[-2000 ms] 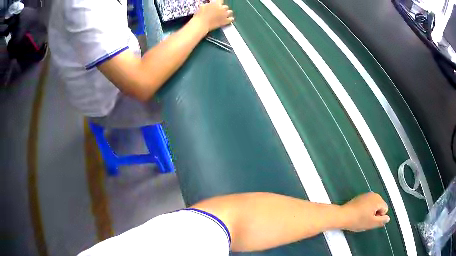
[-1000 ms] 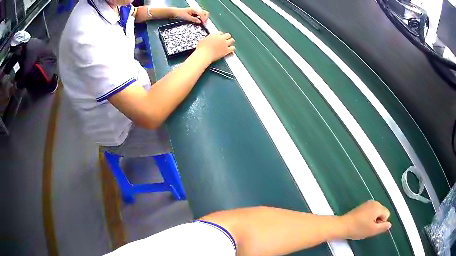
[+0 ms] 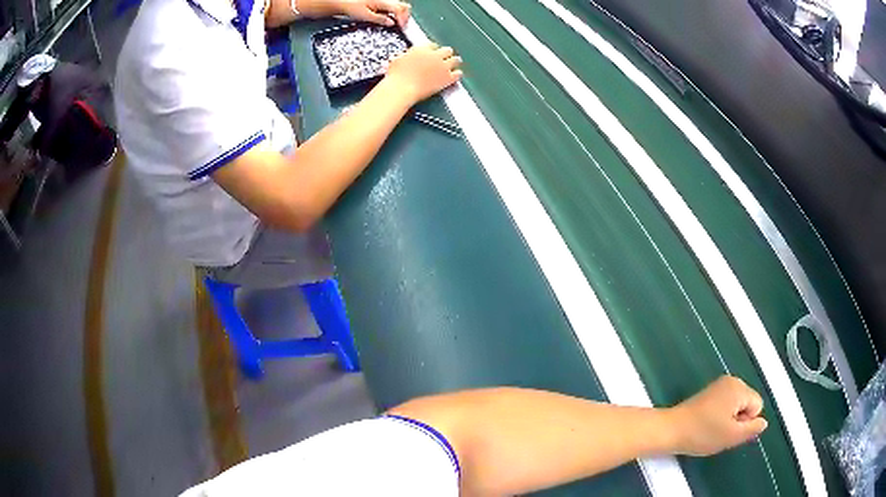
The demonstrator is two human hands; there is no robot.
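My left hand [image 3: 721,415] is closed in a loose fist over the green conveyor belt [image 3: 593,243], with my forearm crossing the near white rail [image 3: 529,214]. Nothing shows in its fingers; the inside of the fist is hidden. My right hand is out of the picture. A coiled pale ring [image 3: 808,351] lies beyond my fist, near a crinkled clear plastic bag [image 3: 865,437] cut off by the right edge.
Another worker [image 3: 194,136] sits at the upper left on a blue stool [image 3: 291,347], hands at a black parts tray [image 3: 359,56] of small pieces. Thin strips [image 3: 437,123] lie beside the tray. A dark strip [image 3: 661,66] lies on the far belt.
Since two seconds ago the view has shifted, showing more of the worker and tray. The dark strip on the far belt has come nearer. My left fist stays in about the same pose.
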